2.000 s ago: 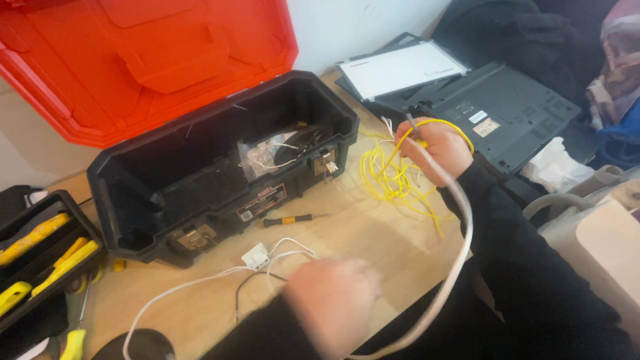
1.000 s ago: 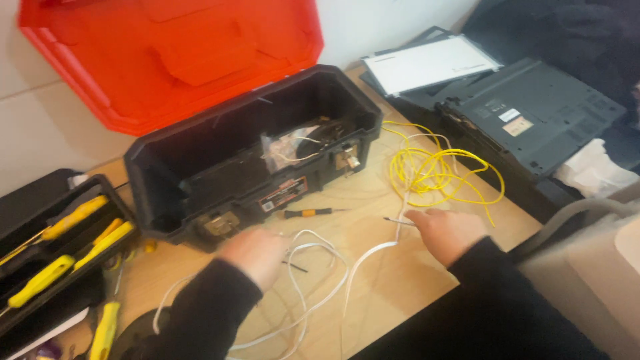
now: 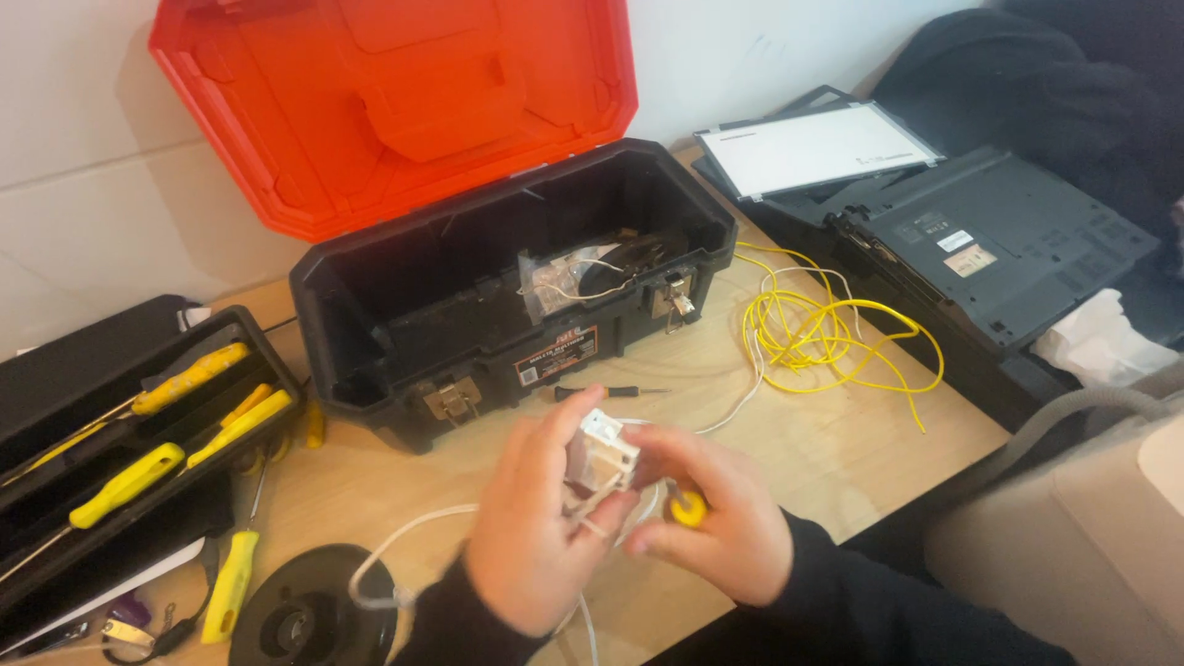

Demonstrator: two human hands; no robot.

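Note:
My left hand grips a small white plastic socket module between thumb and fingers, with a white cable running from it and looping to the left. Against the module's right side are the fingertips of my right hand. A small tool with a round yellow end is held in the right hand's curled fingers; the rest of it is mostly hidden. Just behind the hands lies a small black and orange screwdriver on the wooden table.
Behind stands a black toolbox with its red lid raised. To the left are a tray of yellow-handled tools and a black spool. A tangled yellow cable and an upturned laptop lie right.
My hands were apart over the table and have come together around the white module. The yellow cable, in my right hand two seconds ago, now lies on the table. A yellow-ended tool shows in that hand.

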